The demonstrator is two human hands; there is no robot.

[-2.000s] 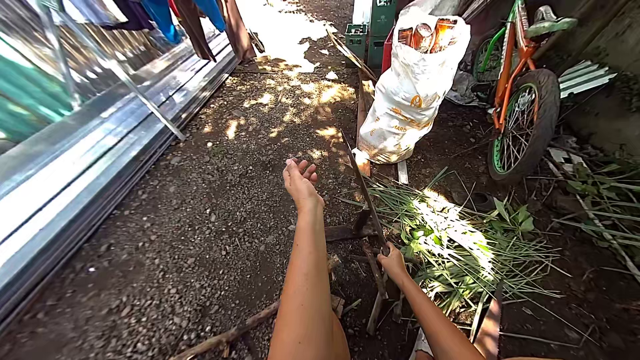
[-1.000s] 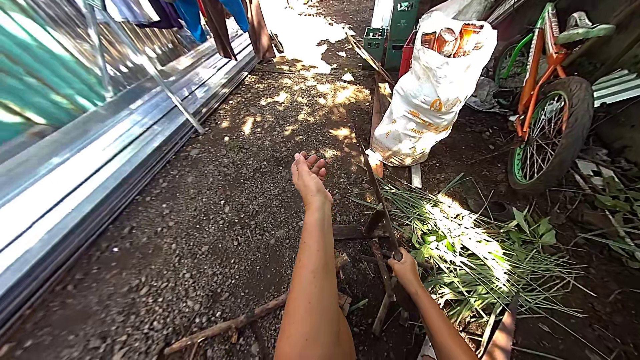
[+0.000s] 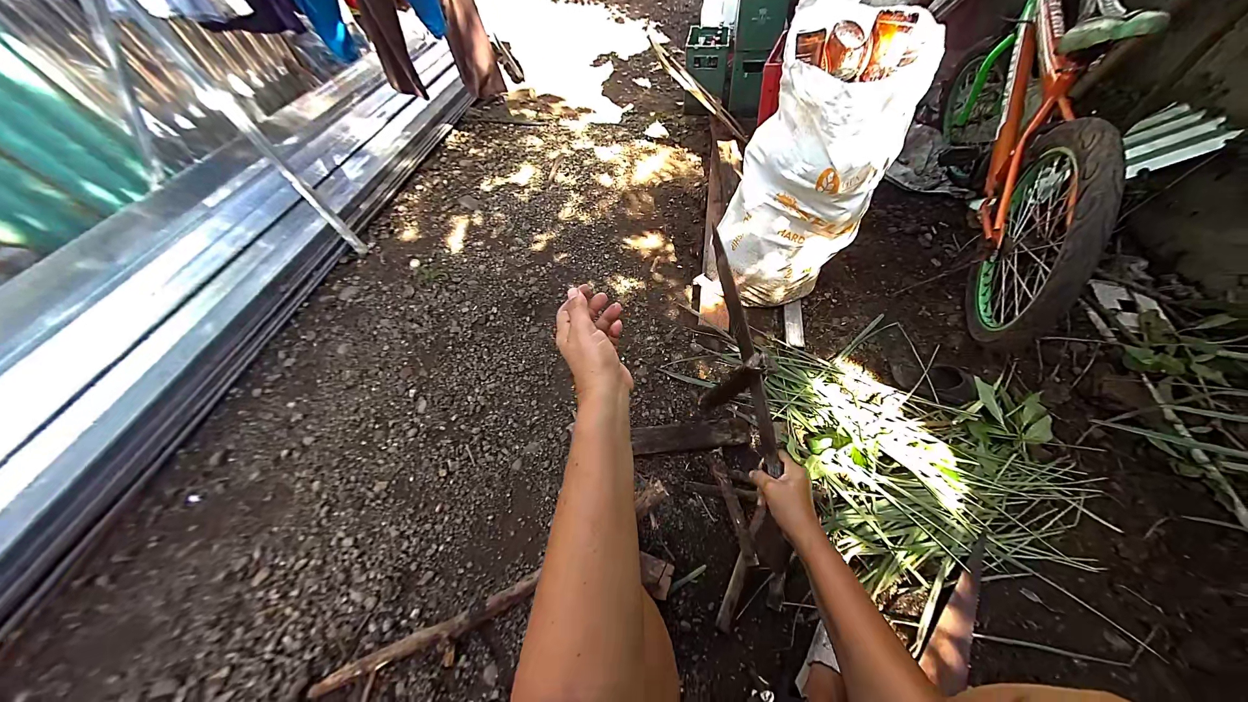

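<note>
My right hand (image 3: 788,495) is closed around the lower end of a long, dark, narrow blade, likely a machete (image 3: 738,302), which points up and away. A short dark piece of wood (image 3: 726,390) meets the blade about midway; whether it is fixed to anything is unclear. My left hand (image 3: 591,336) is held out to the left of the blade, fingers loosely curled and apart, with nothing in it. Below the hands, a dark wooden beam (image 3: 687,436) and several sticks (image 3: 733,507) lie on the ground, partly hidden by my forearms.
Cut long green leaves (image 3: 877,458) lie right of the blade. Beyond them stand a white sack (image 3: 804,185) of cans or bottles, an orange bicycle (image 3: 1033,185) and green crates (image 3: 707,63). Long metal sheets (image 3: 185,302) line the left. A branch (image 3: 429,639) lies at lower left.
My right hand has come up slightly with the blade, and the short wood piece now shows against the blade's middle. My left hand stays raised and empty.
</note>
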